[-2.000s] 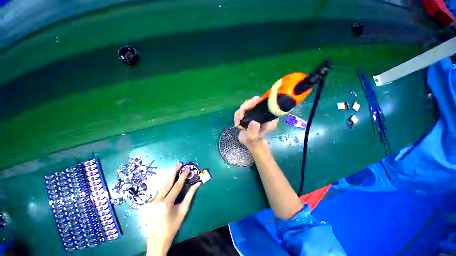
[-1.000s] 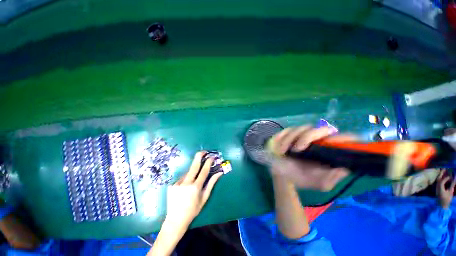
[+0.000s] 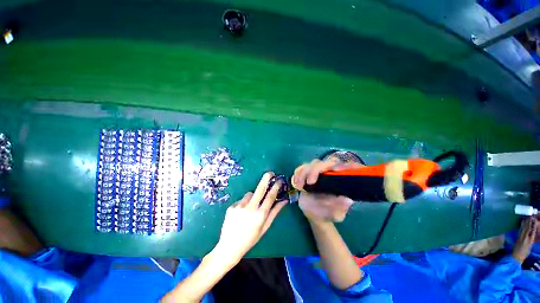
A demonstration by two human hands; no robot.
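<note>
My left hand (image 3: 251, 214) holds a small round black unit (image 3: 277, 188) in its fingertips on the bench. My right hand (image 3: 322, 192) grips the orange and black electric screwdriver (image 3: 370, 182), which lies nearly level with its front end at the unit; the tip is hidden by the fingers. A small yellow piece (image 3: 292, 190) shows at the unit's right side. The round screw dish (image 3: 343, 157) is partly hidden behind my right hand and the screwdriver. The blue-and-white panel (image 3: 140, 180) lies left of my hands, with a pile of small silver-white parts (image 3: 217, 173) beside it.
The green belt (image 3: 177, 74) runs beyond the bench, with a black unit (image 3: 234, 22) on it. A dark bundle (image 3: 476, 192) and a pale metal bar (image 3: 512, 158) are at right. The black cord (image 3: 385, 229) hangs below the screwdriver. Blue-sleeved people sit on both sides.
The screwdriver and my right hand have moved left from the dish to the unit in my left hand. The camera view has shifted; the black unit on the belt appears farther right.
</note>
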